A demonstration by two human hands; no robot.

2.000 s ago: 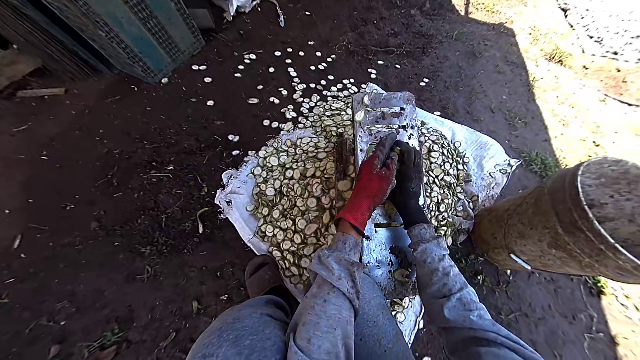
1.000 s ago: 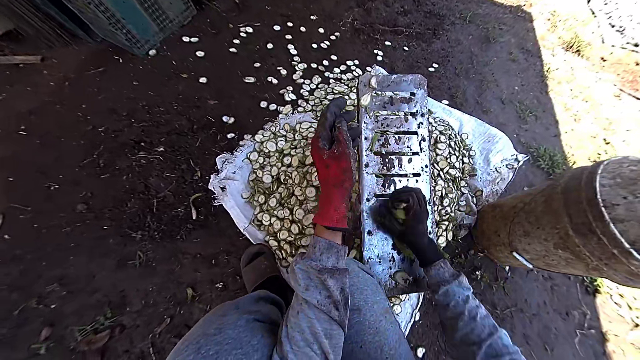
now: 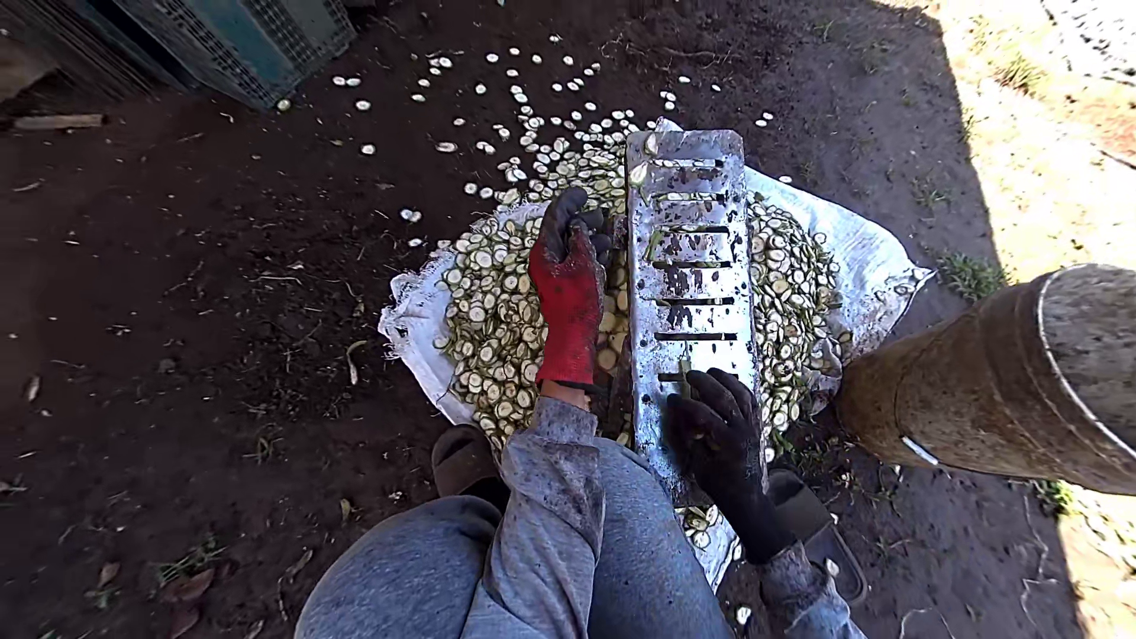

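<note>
A long metal slicing board with several cross slots stands over a heap of round, pale, green-rimmed slices, which lies on a white woven sack. My left hand, in a red and black glove, is just left of the board with its fingers curled; whether it holds anything cannot be told. Low on the board's right side is my right hand, in a dark glove, its fingers bent over the surface near a small green piece. Its palm is hidden. Green scraps cling to the upper slots.
A large, dirty cylindrical container leans in at the right, close to the sack. Blue-green plastic crates stand at the upper left. Loose slices are scattered on the dark soil beyond the heap. My sandaled feet flank the board's near end.
Two seconds ago both hands were together on the board. They have since come apart, the left to the board's left side, the right down toward me. Since one second ago, the right has moved slightly nearer me.
</note>
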